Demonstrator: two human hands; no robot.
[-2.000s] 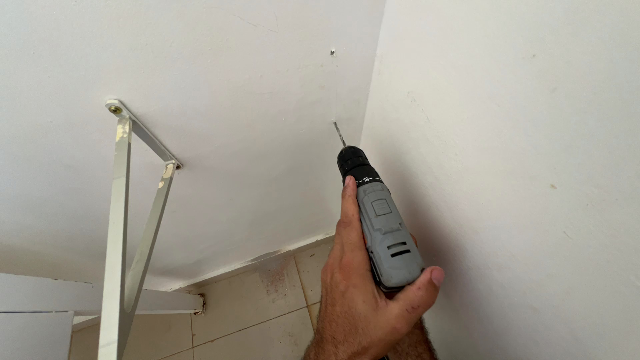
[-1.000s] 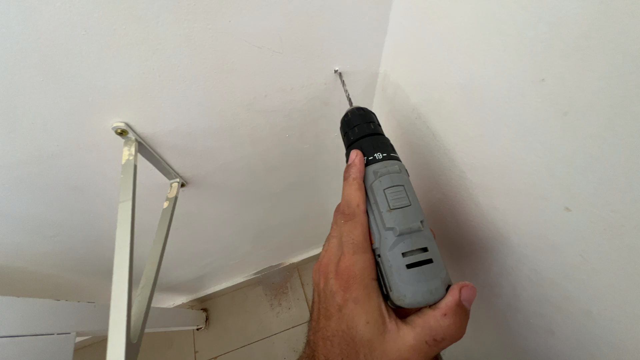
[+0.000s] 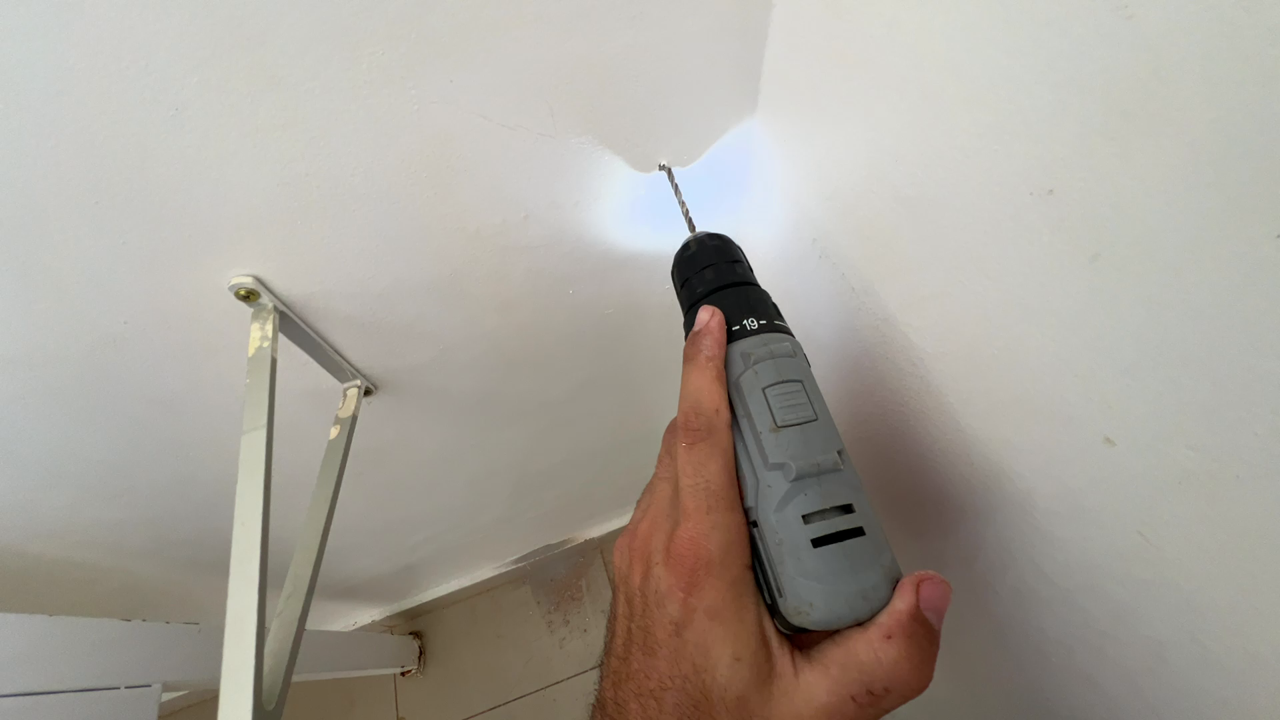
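Observation:
My left hand (image 3: 700, 560) is wrapped around a grey and black cordless drill (image 3: 815, 480), its index finger along the left side and its thumb at the rear right. The handle below is hidden. A twist drill bit (image 3: 680, 203) points away and upward, its tip at a small hole (image 3: 662, 166) in the white wall, close to the corner. How deep the tip sits cannot be told. A bright bluish-white light patch (image 3: 735, 190) lies on the wall around the bit. My right hand is out of view.
A pale metal shelf bracket (image 3: 255, 430) with chipped paint is screwed to the wall at left. A white panel (image 3: 200, 645) lies low behind it. The side wall (image 3: 1050, 300) stands close on the right, and floor tiles (image 3: 520, 640) show below.
The drill has moved up the wall, from bit tip near a lower mark to the upper hole. A bright light patch now shows around the bit, absent one second ago.

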